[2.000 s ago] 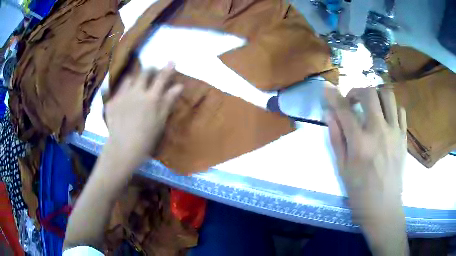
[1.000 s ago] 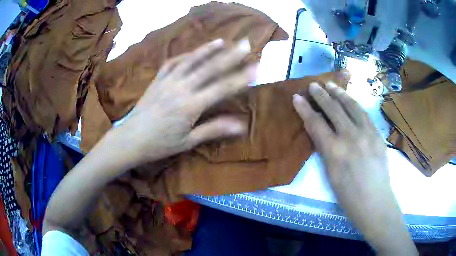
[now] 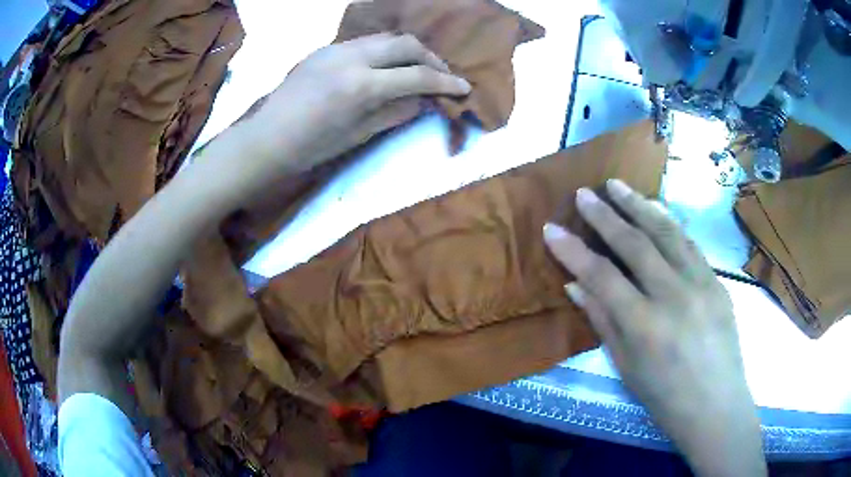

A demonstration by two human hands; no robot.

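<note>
The gathered panel [image 3: 448,256] of brown cloth lies slantwise on the white table, puckered along its middle, its right end at the presser foot [image 3: 664,116]. My right hand [image 3: 653,289] lies flat on its right part, fingers slightly spread. My left hand [image 3: 373,88] is above and left, fingers bent over a second brown piece [image 3: 490,56] at the table's back; its fingertips touch or cover the cloth edge, and whether they pinch it cannot be told.
A bundle of brown panels [image 3: 121,102] lies at the left. A stack of cut pieces [image 3: 807,238] lies right of the needle. The machine head [image 3: 746,42] is at top right. Brown cloth [image 3: 243,401] hangs below the measuring-tape edge [image 3: 578,410], near a red patch [image 3: 355,415].
The gathered panel now lies flatter and straighter, its puckers exposed. My left hand has moved up and back, onto the separate brown piece. My right hand stays on the panel, slightly lower.
</note>
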